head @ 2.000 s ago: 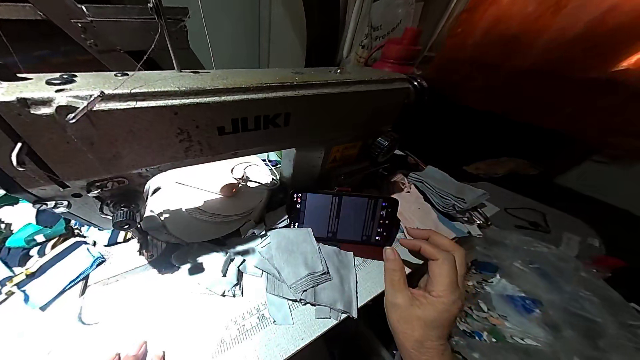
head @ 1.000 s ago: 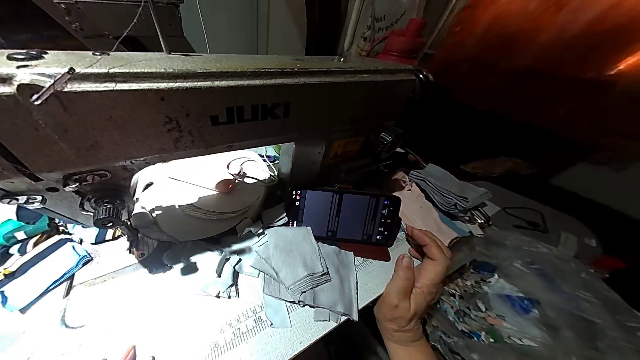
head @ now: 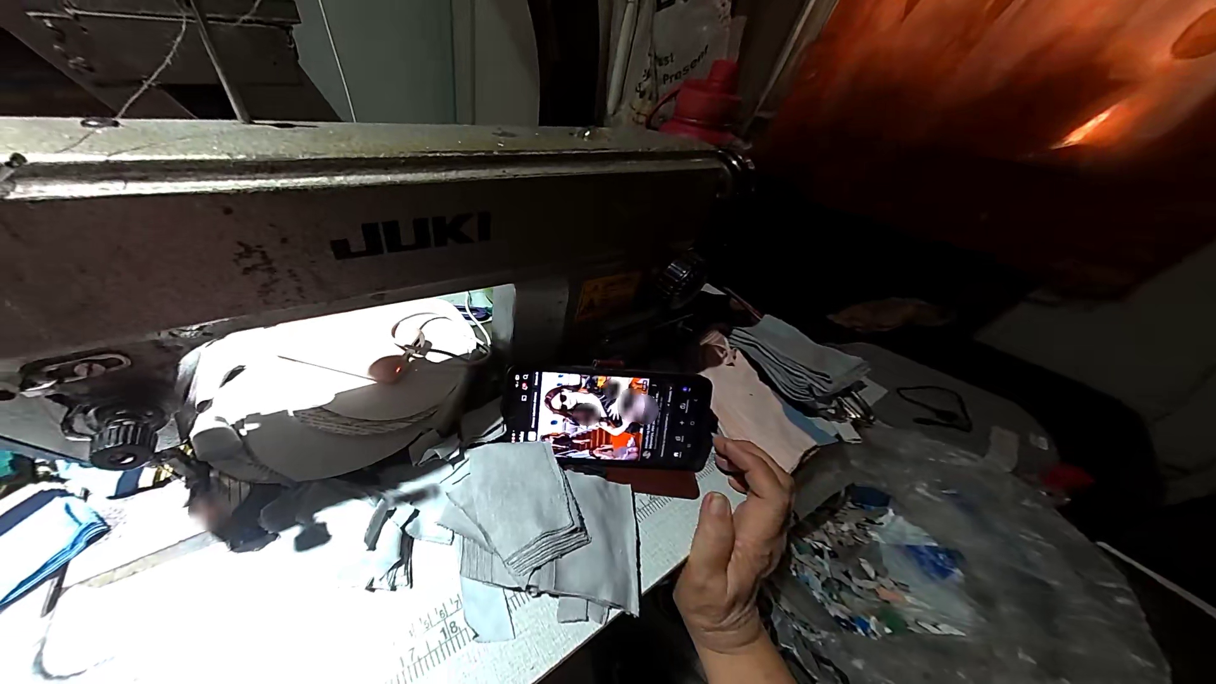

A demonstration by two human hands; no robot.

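Observation:
My right hand is raised beside the right end of a smartphone, thumb and fingers apart, holding nothing; whether a fingertip touches the phone I cannot tell. The phone lies sideways, propped against the sewing machine, with a lit screen and a reddish-brown cover flap below it. Stacked grey fabric pieces lie just in front of the phone on the white table, which has a printed ruler scale. My left hand is out of view.
Folded grey fabric and a pink cloth lie right of the phone. A clear plastic bag of fabric scraps stands at the lower right. Blue cloth lies at the far left. A red bottle stands behind the machine.
The phone screen has changed from dark panels to a bright picture. My right hand stays close to the phone's right end. Fingertips of my left hand, earlier at the bottom edge, have left the view.

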